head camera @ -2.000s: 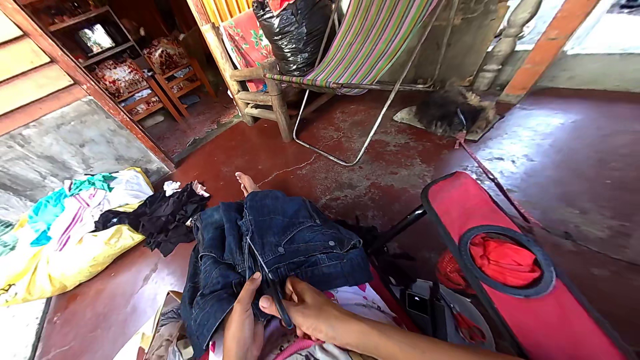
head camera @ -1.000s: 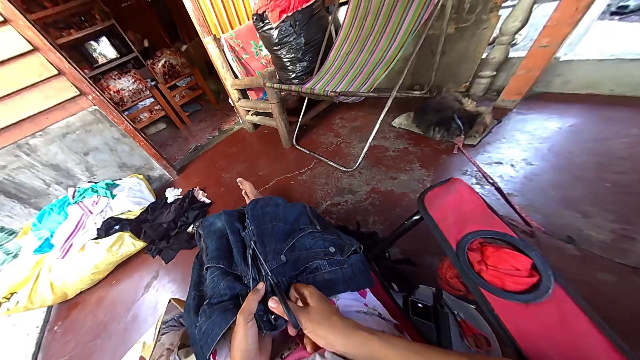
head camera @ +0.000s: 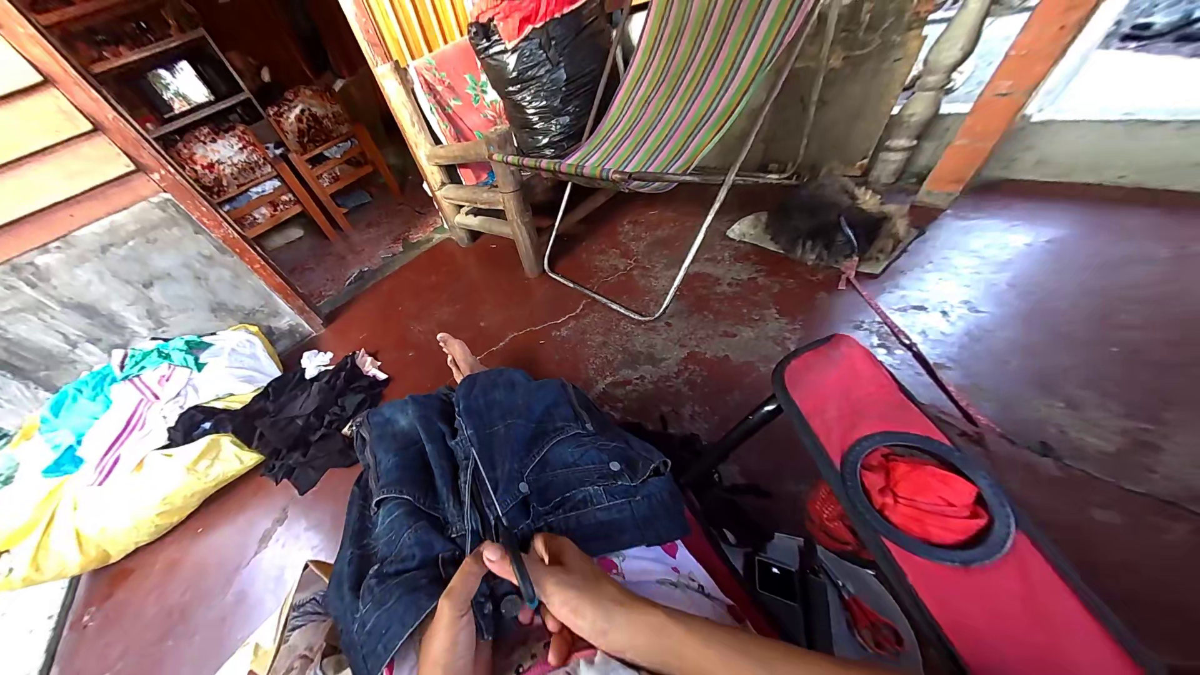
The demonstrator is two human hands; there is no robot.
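Note:
Dark blue denim trousers (head camera: 553, 450) with pocket seams and metal buttons lie across my lap. My right hand (head camera: 577, 595) grips a slim dark tool (head camera: 516, 562), whose exact kind I cannot tell; its narrow end points up along the denim. Close beside it, my left hand (head camera: 455, 609) has its thumb against the tool and the edge of the cloth, and its lower fingers are hidden. A white cloth with pink print (head camera: 670, 572) shows under the denim.
Right of me is a red folding-chair armrest (head camera: 1031, 600) with a cup holder holding red cloth. Red-handled scissors (head camera: 872, 623) lie in a container below. At left are a yellow sack (head camera: 141, 506) and black cloth (head camera: 309, 422). Ahead stand a striped sling chair (head camera: 694, 94) and a leashed furry animal (head camera: 825, 220).

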